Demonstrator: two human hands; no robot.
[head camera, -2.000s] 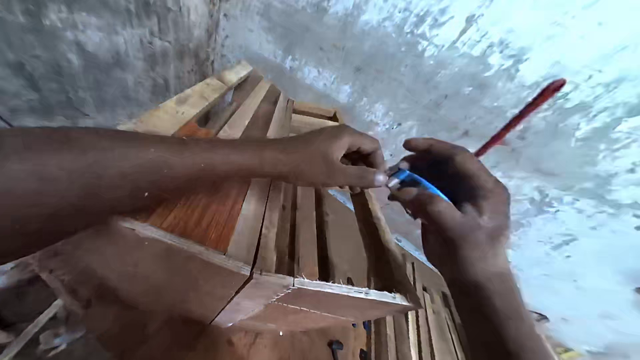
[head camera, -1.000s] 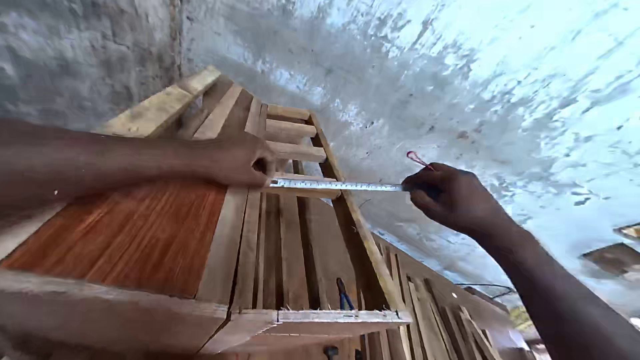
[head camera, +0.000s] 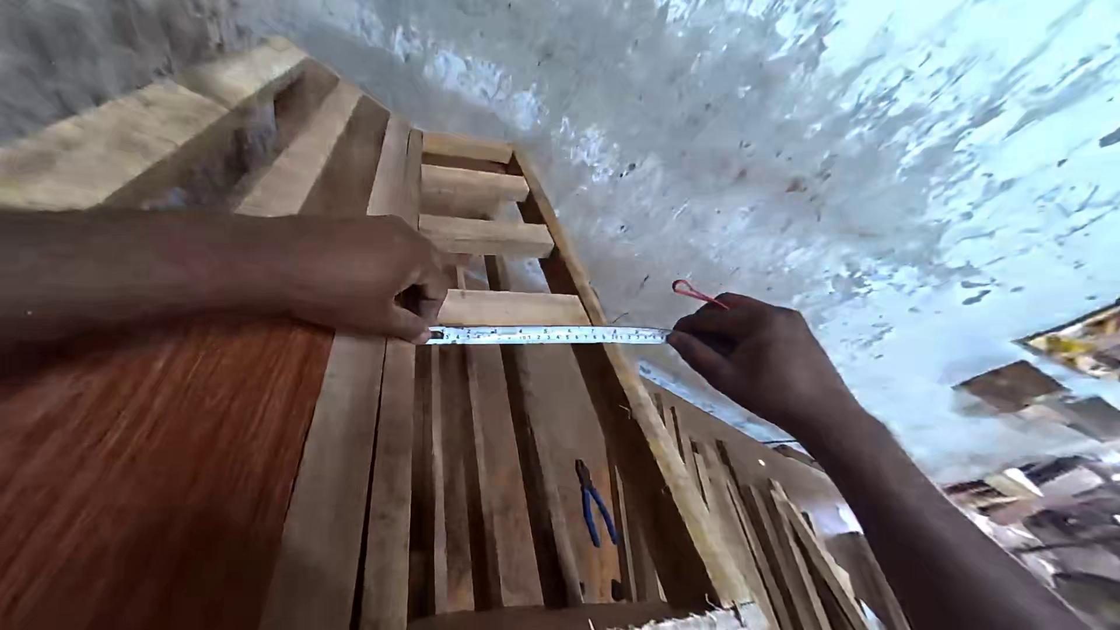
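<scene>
My left hand (head camera: 385, 276) pinches the end of a measuring tape (head camera: 551, 335) at the left beam of a wooden frame (head camera: 643, 411). The extended tape lies across the frame opening, just below a crosspiece (head camera: 516, 308), and passes over the right rail. At its other end my right hand (head camera: 744, 350) grips the tape beyond that rail; whatever else is inside the fist is hidden. A red loop of cord (head camera: 698, 293) sticks up from the right fist. Pliers with blue handles (head camera: 597, 506) lie lower down, among the boards within the frame.
A reddish-brown wooden panel (head camera: 175, 472) lies left of the frame, under my left forearm. More wooden boards (head camera: 779, 525) are stacked at lower right. A mottled grey surface (head camera: 787, 175) stretches behind the frame. A brown flat piece (head camera: 1011, 385) and scattered debris are at far right.
My hands were close together two seconds ago; they have moved apart, with the tape stretched between them. The view has shifted, and the pliers show more fully.
</scene>
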